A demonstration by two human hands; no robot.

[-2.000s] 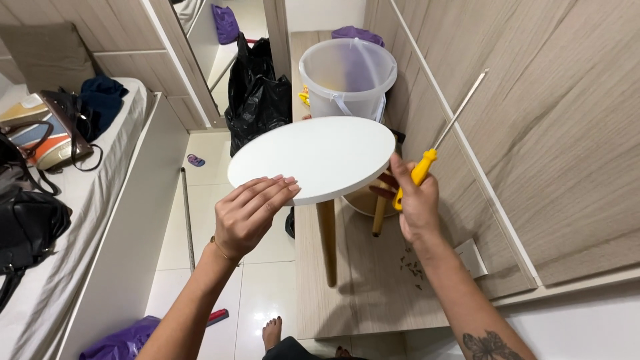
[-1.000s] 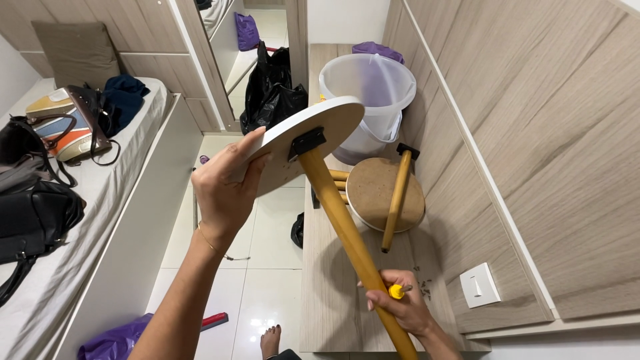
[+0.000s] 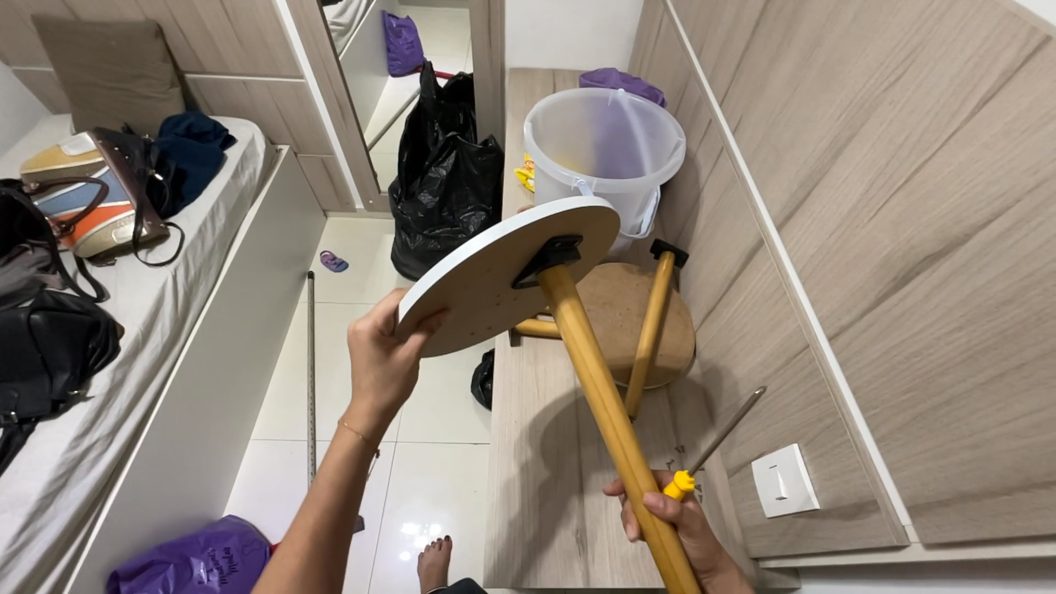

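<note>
My left hand grips the edge of a round white tabletop, tilted so its brown underside shows. A black bracket on that underside holds a wooden leg, which slants down to the right. Near its lower end my right hand is closed around the leg and also holds a screwdriver with a yellow handle, its shaft pointing up to the right. Behind, a second round board lies on the wood-look bench with a loose leg across it. Small screws lie near my right hand.
A translucent bucket stands on the bench, with a black plastic bag beside it on the floor. Bags lie on the bed at left. A pole and a purple bag are on the floor; a switch plate is at right.
Two seconds ago the tabletop's white face showed; now its underside does. My right hand has moved from the tabletop's edge to the lower part of the leg, still with the screwdriver.
</note>
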